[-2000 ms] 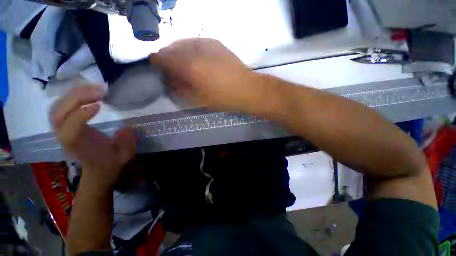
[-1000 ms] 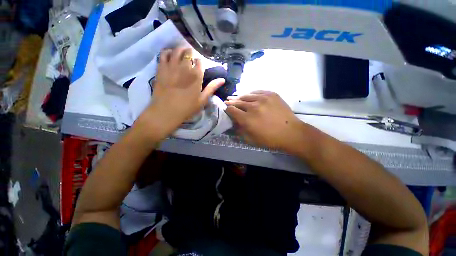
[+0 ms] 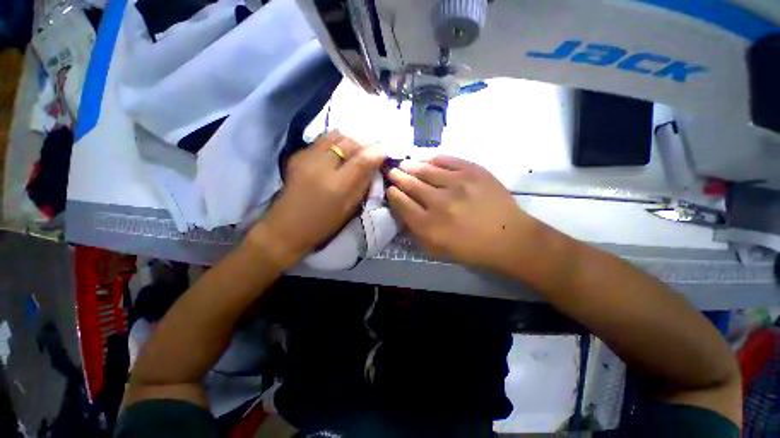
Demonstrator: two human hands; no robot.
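The white garment piece (image 3: 248,111) with black parts lies heaped left of the needle area, and a white fold of it hangs at the table's front edge below my hands. My left hand (image 3: 329,188) and my right hand (image 3: 453,210) meet fingertip to fingertip just in front of the presser foot area. They pinch a small black fabric section (image 3: 392,164) between them, mostly hidden by the fingers. The white sewing machine (image 3: 547,43) with "JACK" lettering stands over the table. The needle itself cannot be made out.
A black rectangular pad (image 3: 611,128) lies on the machine bed at right. Metal snips (image 3: 680,212) lie right of my right hand. A ruler strip (image 3: 650,267) runs along the table's front edge. A red basket (image 3: 101,316) stands below at left. A white cord hangs over dark cloth on the lap.
The view has shifted. My left hand has come off the spread garment and in to my right hand's fingertips. The black section has moved from beside the presser foot to in front of it.
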